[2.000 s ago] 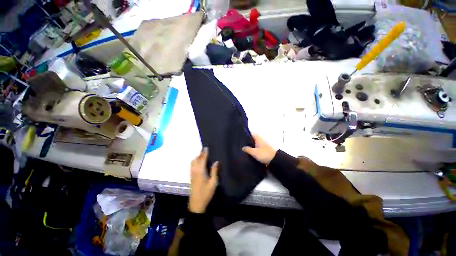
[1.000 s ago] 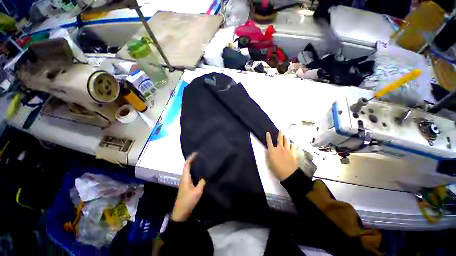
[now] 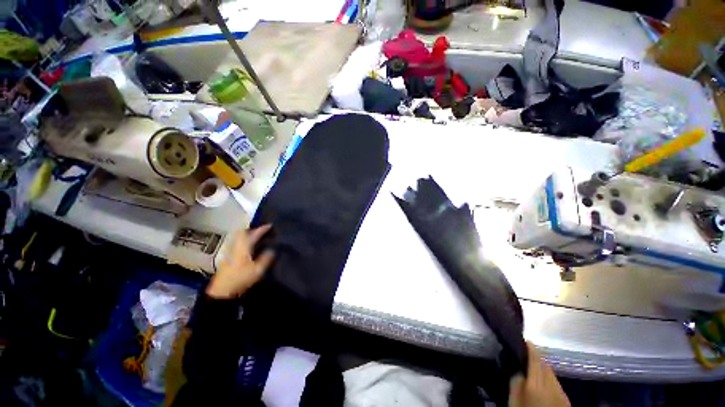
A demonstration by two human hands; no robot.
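A large black cut piece (image 3: pixel 330 191) lies on the white table, its rounded end towards the back and its near end hanging over the front edge. My left hand (image 3: pixel 241 264) rests on its left edge, fingers bent; whether it grips the cloth is unclear. My right hand (image 3: pixel 539 385), cut off by the bottom edge of the picture, holds the near end of a long narrow black strip (image 3: pixel 457 254). The strip runs back across the table, apart from the large piece, with a ragged far end.
The lockstitch machine head (image 3: pixel 572 215) stands at right, with a yellow rod (image 3: pixel 666 149) behind it. An older cream machine (image 3: pixel 131 147), a tape roll (image 3: pixel 211 193) and a green bottle (image 3: pixel 248 111) are at left. A blue crate (image 3: pixel 119 350) is below. Scraps (image 3: pixel 572 107) lie at the back.
The narrow strip, earlier on top of the large piece, is now separate to its right. My right hand has moved right and towards me with it. My left hand has moved left.
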